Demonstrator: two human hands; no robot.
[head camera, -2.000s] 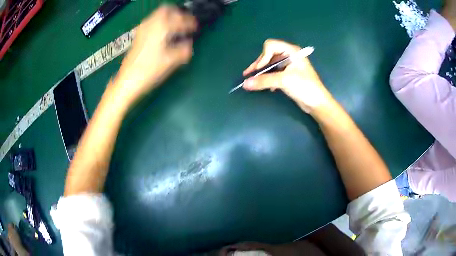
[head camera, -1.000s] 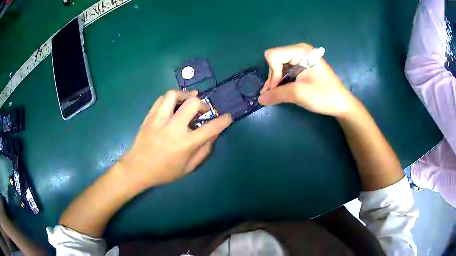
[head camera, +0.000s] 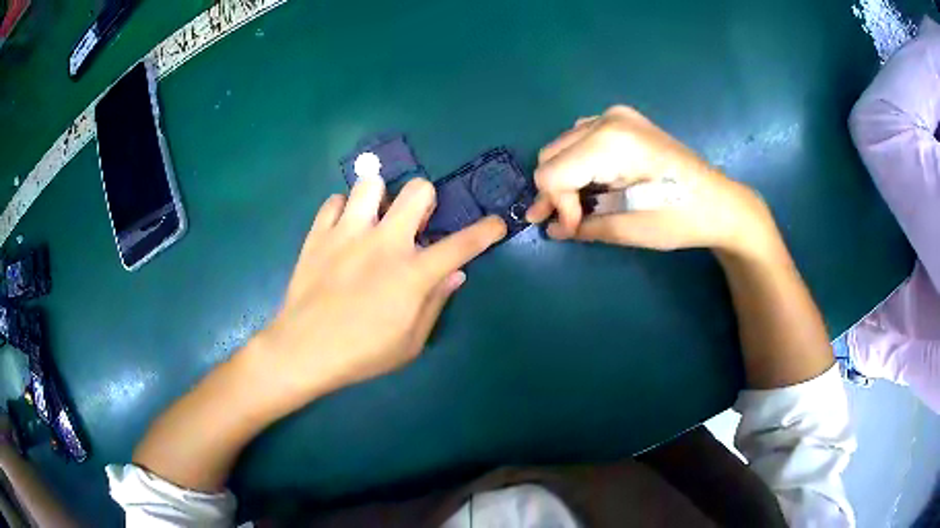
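Observation:
A black device housing (head camera: 454, 209) lies on the green bench in front of me, its round ring moulding at the right end. A small black squarish flap with a white round centre (head camera: 368, 165) lies at its upper left. My left hand (head camera: 361, 268) rests over the housing's left part, its fingers spread and pressing on it, one fingertip at the white round. My right hand (head camera: 618, 191) is at the housing's right end, curled around the tweezers (head camera: 647, 197), whose whitish rear shows. The tweezer tips are hidden by my fingers.
A smartphone (head camera: 137, 165) lies at the left beside the curved whitish strip (head camera: 196, 43). Black device units (head camera: 39, 361) are piled at the far left. Another black unit (head camera: 95, 39) lies beyond the strip. A neighbour's pink sleeve (head camera: 895, 155) and white specks (head camera: 884, 26) are at right.
The housing and flap came into view under my hands. Since the second frame, my left fingers have spread along the housing and flap, and my right hand has curled lower at the ring end.

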